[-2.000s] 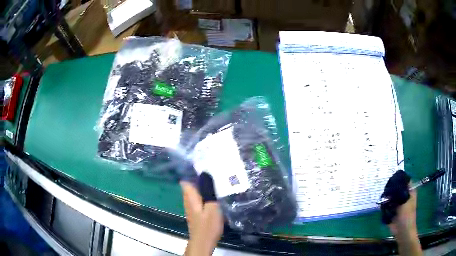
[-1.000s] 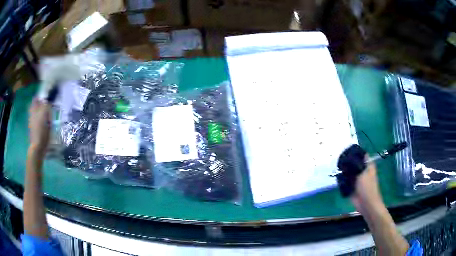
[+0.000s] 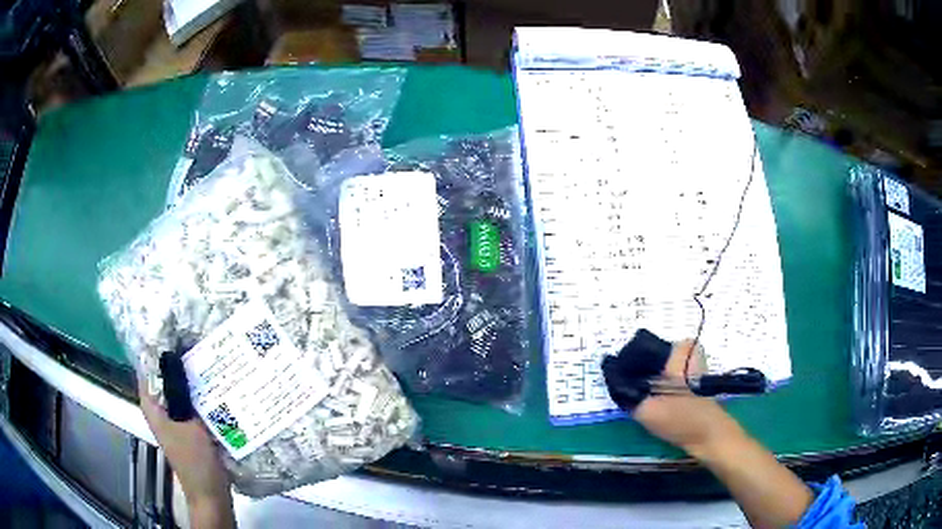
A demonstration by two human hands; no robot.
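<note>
A clear bag of white parts [image 3: 310, 320] with a white label and green sticker is held by its lower left edge in my left hand [image 3: 186, 424], which wears a black covering on a finger. It overlaps a bag of dark parts behind it [image 3: 320, 129]. Another bag of dark parts [image 3: 480, 310] lies beside the lined record sheet [image 3: 640, 186]. My right hand [image 3: 671, 387], with black finger coverings, holds a dark pen [image 3: 728, 382] with a thin cord over the lower part of the sheet. The pen tip is hidden.
The things lie on a green-matted shelf [image 3: 72, 196]. Wrapped dark trays [image 3: 904, 320] with white labels lie at the right. Cardboard boxes [image 3: 558, 21] stand behind the shelf. A white rail [image 3: 413, 504] runs along its front.
My left hand has brought the bag of white parts from the far left to the front, over the dark bags. My right hand has moved left onto the sheet with the pen.
</note>
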